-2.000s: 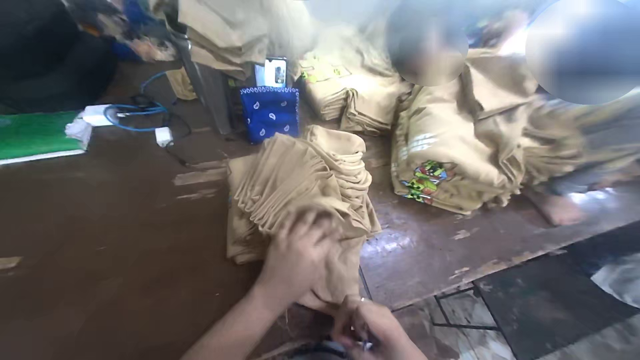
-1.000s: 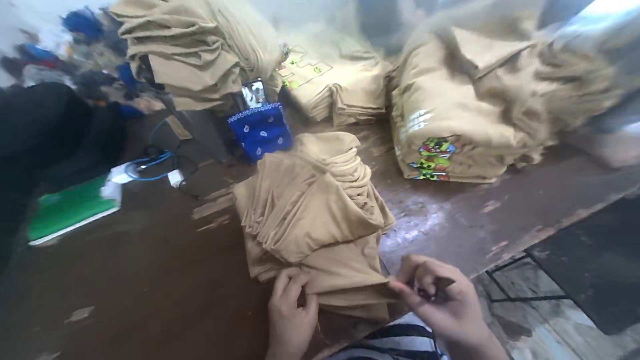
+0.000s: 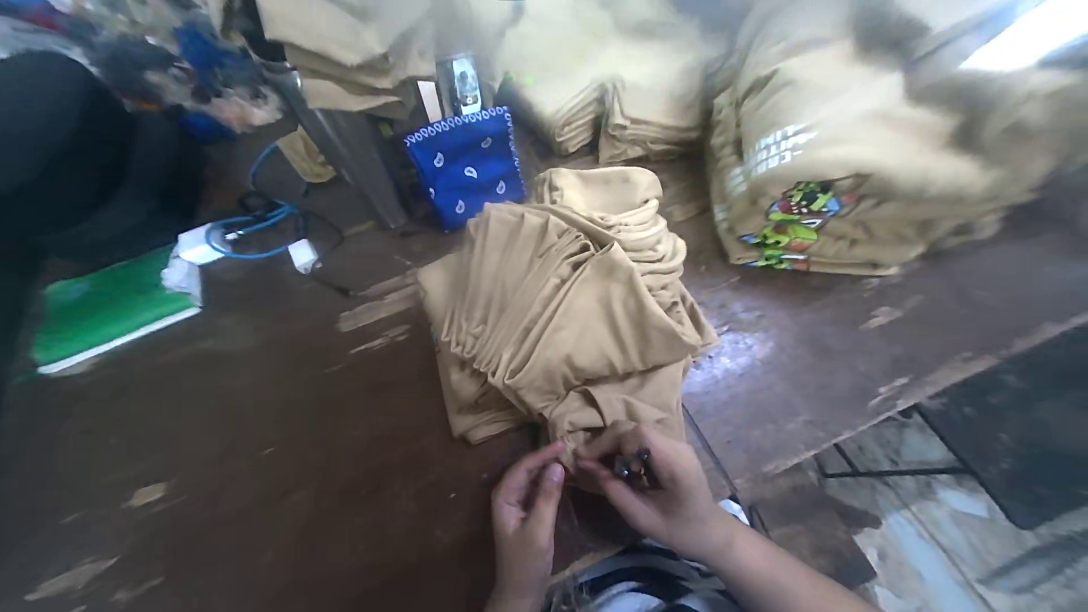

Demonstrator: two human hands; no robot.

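Note:
A pile of folded tan fabric garments lies on the dark wooden table. At its near edge, my left hand has thumb and forefinger at the edge of the tan cloth. My right hand pinches the same cloth just to the right, the fingertips of both hands close together. A small dark tool with metal parts, perhaps thread snips, is held inside the curled fingers of my right hand; its full shape is hidden.
Behind the pile stand a blue paisley cloth pouch and more folded tan fabric. A large printed tan stack is at the right. At the left lie a green book-like item and a blue cable. The worn table ends at the lower right.
My hands were apart one second ago, with cloth stretched between them; now they are close together at the cloth's near edge. Two seconds ago my left hand lay on the pile.

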